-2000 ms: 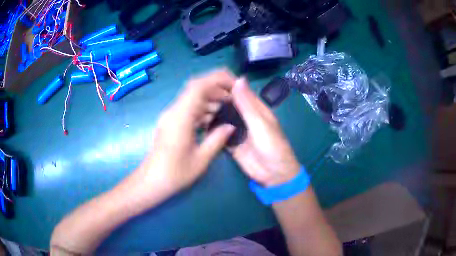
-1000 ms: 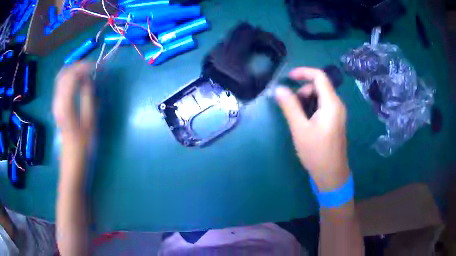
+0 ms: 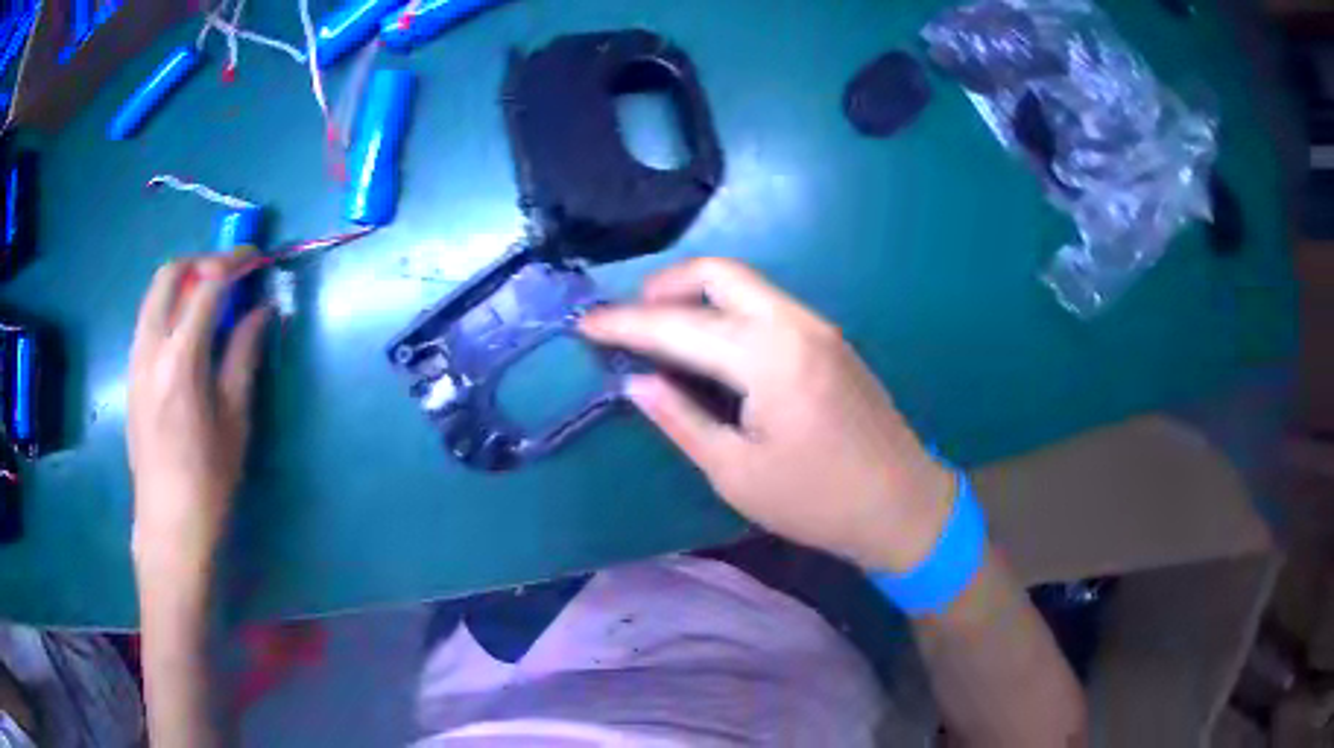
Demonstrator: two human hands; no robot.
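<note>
A black housing half [image 3: 454, 329] lies open side up in front of me, with a large oval opening. My right hand [image 3: 790, 409] has its thumb and fingers on the housing's right edge. Something dark shows under its palm; I cannot tell what. My left hand [image 3: 198, 351] is at the left, its fingers closed around a blue battery cell [image 3: 239, 227] with a thin lead. A second black shell [image 3: 585, 190] lies just beyond, touching or nearly touching the first. Another blue cell [image 3: 381, 146] lies between the left hand and that shell.
A black oval part [image 3: 887, 94] and a crumpled clear bag [image 3: 1097, 146] lie at the right. More blue cells [image 3: 157, 91] with tangled leads lie at the far left. Filled housings [image 3: 21, 387] line the left edge. A brown carton [image 3: 1127, 504] stands at the near right.
Both shells sit further left in the picture. My right hand has come left onto the near housing half. My left hand, empty-looking and blurred before, now holds a blue cell away from the pile.
</note>
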